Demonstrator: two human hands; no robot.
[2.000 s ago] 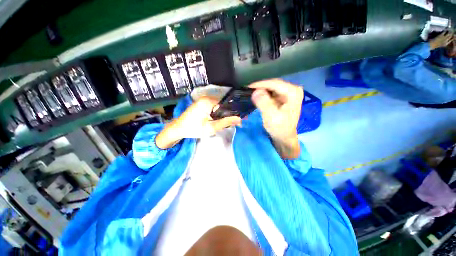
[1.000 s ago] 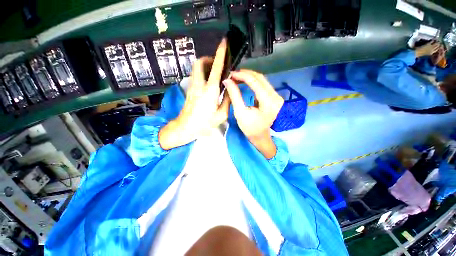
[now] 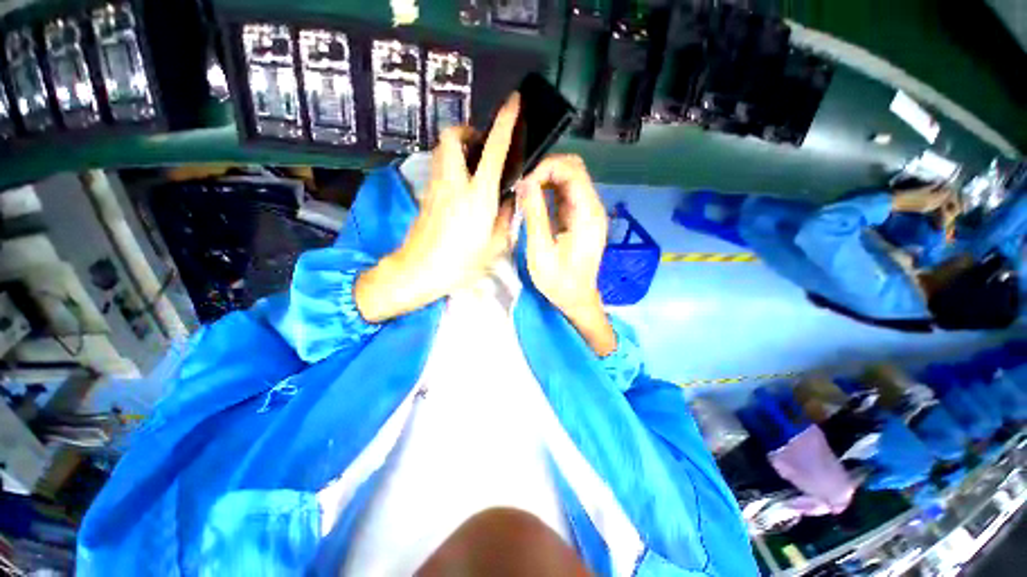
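Observation:
A black smartphone [image 3: 541, 122] is held up and tilted in front of my chest. My left hand [image 3: 460, 225] holds it, with fingers laid along its face. My right hand [image 3: 563, 225] has its thumb and index finger pinched at the phone's lower edge; whether a small part is between them cannot be told. Behind, a black phone tray [image 3: 364, 95] holds several open phones [image 3: 396, 92] with silvery insides, side by side on the green bench edge.
Another tray of open phones [image 3: 73, 68] lies at the far left. Black housings [image 3: 732, 79] crowd the bench at the right. A blue basket [image 3: 628, 262] stands on the floor. A person in a blue smock [image 3: 867, 248] works at the right. Grey machines are at the lower left.
Since two seconds ago the phone has been turned from lying crosswise to pointing up, and my right hand has moved to its lower edge. The whole view has shifted.

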